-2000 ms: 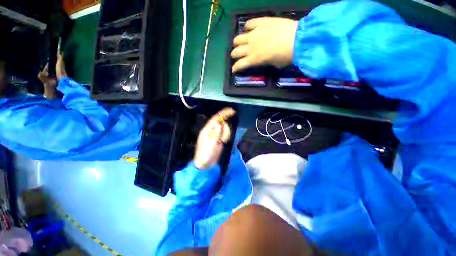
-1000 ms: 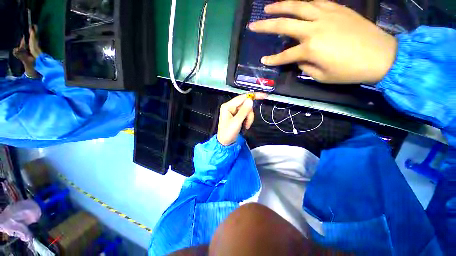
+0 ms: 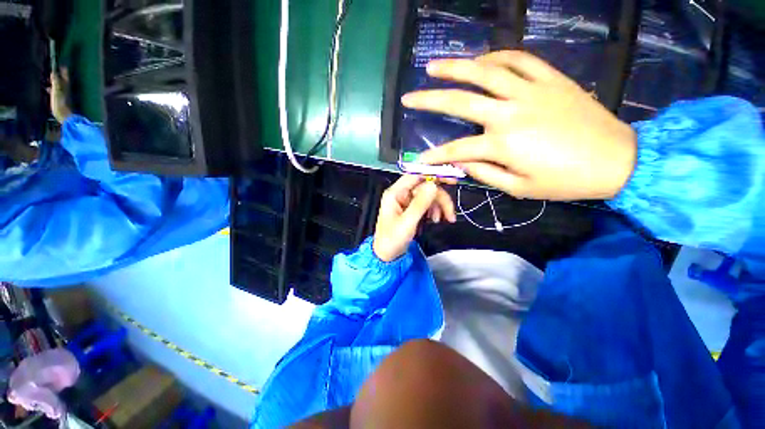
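Note:
A dark smartphone (image 3: 436, 43) with rows of small text lies in a black phone tray (image 3: 390, 109). A green and white strip shows at its lower end. My right hand (image 3: 545, 130) is spread over the phone, with its fingers on the screen and near the lower edge. My left hand (image 3: 409, 214) is just below that edge, its fingertips pinching a small yellow item (image 3: 430, 179). Whether the item is inserted in the phone cannot be told. More dark phones lie in the tray, partly behind my right hand.
White cord (image 3: 285, 100) and a thin dark cable loop over the green mat (image 3: 361, 100). Another phone tray (image 3: 201, 92) stands at left. Black trays (image 3: 260, 243) are below the bench edge. A thin white wire (image 3: 499, 224) hangs near my lap. Another person's blue sleeve (image 3: 109, 209) is at left.
My left hand has moved up to the phone's lower edge. My right hand has moved from the upper tray area down onto the left phone. That phone's bottom strip has changed from red to green.

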